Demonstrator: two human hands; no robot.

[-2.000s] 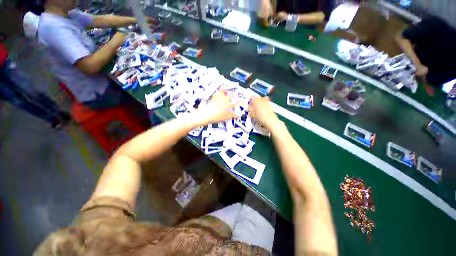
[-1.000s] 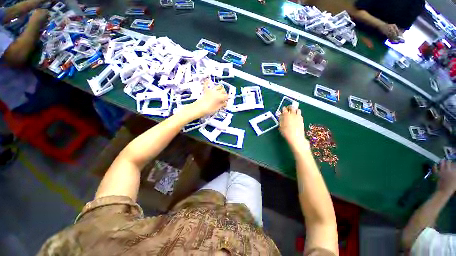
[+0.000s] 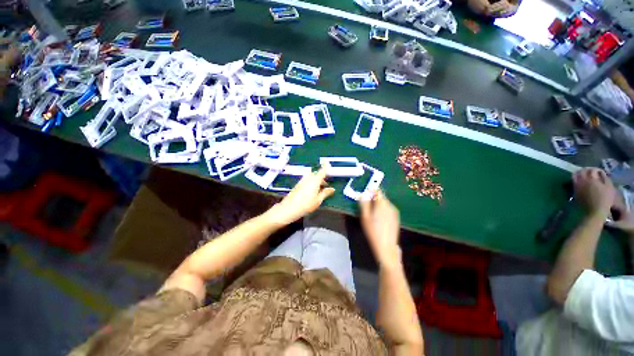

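A white plastic frame [image 3: 340, 167] lies near the front of the green bench, its upper left end at my left fingertips. My left hand [image 3: 306, 196] has its thumb apart from its fingers; whether it grips the frame is unclear. A second white frame [image 3: 363, 183] lies tilted beside the first, overlapping or touching it. My right hand [image 3: 379, 221] is blurred at that frame's lower edge; its grip cannot be made out. Another frame [image 3: 367, 131] lies singly further back. A large heap of white frames [image 3: 174, 97] is at left, and small copper-coloured parts [image 3: 419, 170] lie at right.
Units with coloured parts [image 3: 436, 106] are spaced along the dark belt behind a pale strip [image 3: 403, 118]. More are heaped at far left [image 3: 59, 76]. A neighbour's hands [image 3: 596, 191] are at right, by a dark tool [image 3: 554, 224]. Red stools [image 3: 455, 292] stand below.
My view has shifted right. My left hand has left the heap for the separate frames, and my right hand has moved nearer the bench's front edge. Some frames now lie apart from the heap.
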